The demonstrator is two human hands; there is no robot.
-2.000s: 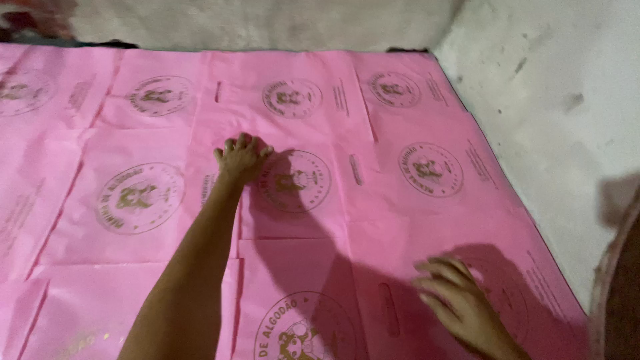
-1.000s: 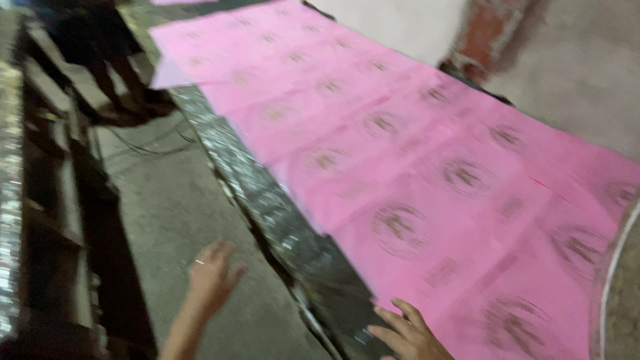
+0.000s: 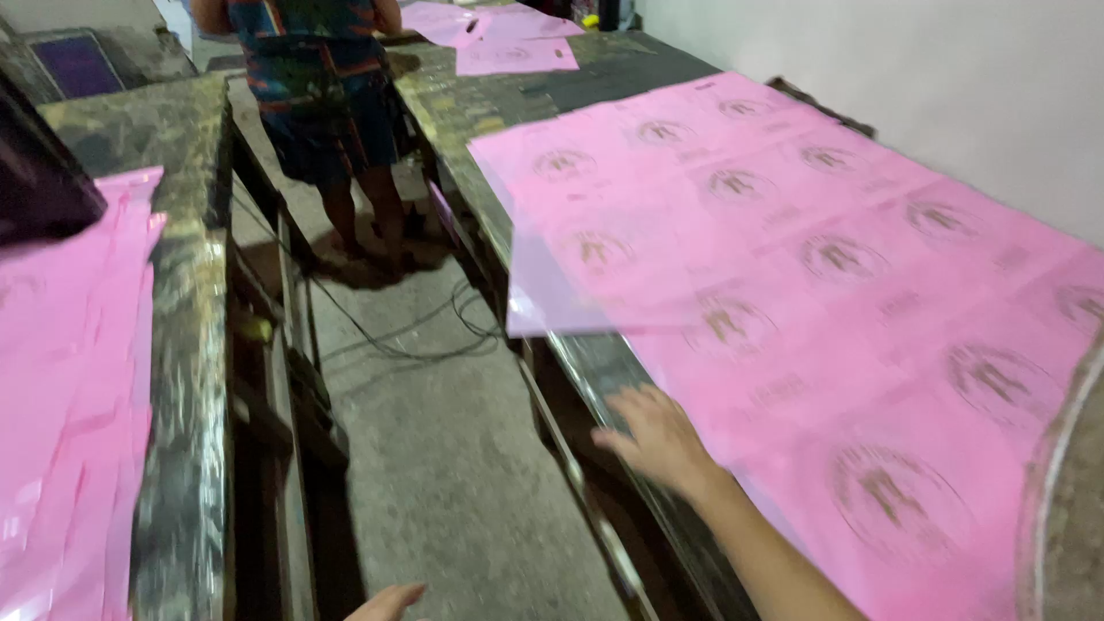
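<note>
My right hand [image 3: 660,435] is over the near edge of the right-hand table, fingers spread, holding nothing. Beside it lie pink printed plastic sheets [image 3: 828,319] that overlap in rows and bear round emblems with writing. One sheet's corner [image 3: 552,289] sticks out past the table's edge. Of my left hand [image 3: 392,599], only a bit shows at the bottom, above the concrete floor; most of it is cut off, so its hold cannot be told.
More pink sheets [image 3: 69,388] cover the left table [image 3: 185,285], under a dark object [image 3: 39,164]. A person [image 3: 319,86] stands in the aisle. Cables [image 3: 414,345] lie on the floor. Further pink sheets [image 3: 517,52] rest at the far end. A pale wall [image 3: 906,78] borders the right table.
The view has swung from the sheets to the aisle between the tables. My left hand, over the sheets two seconds ago, is now low over the floor.
</note>
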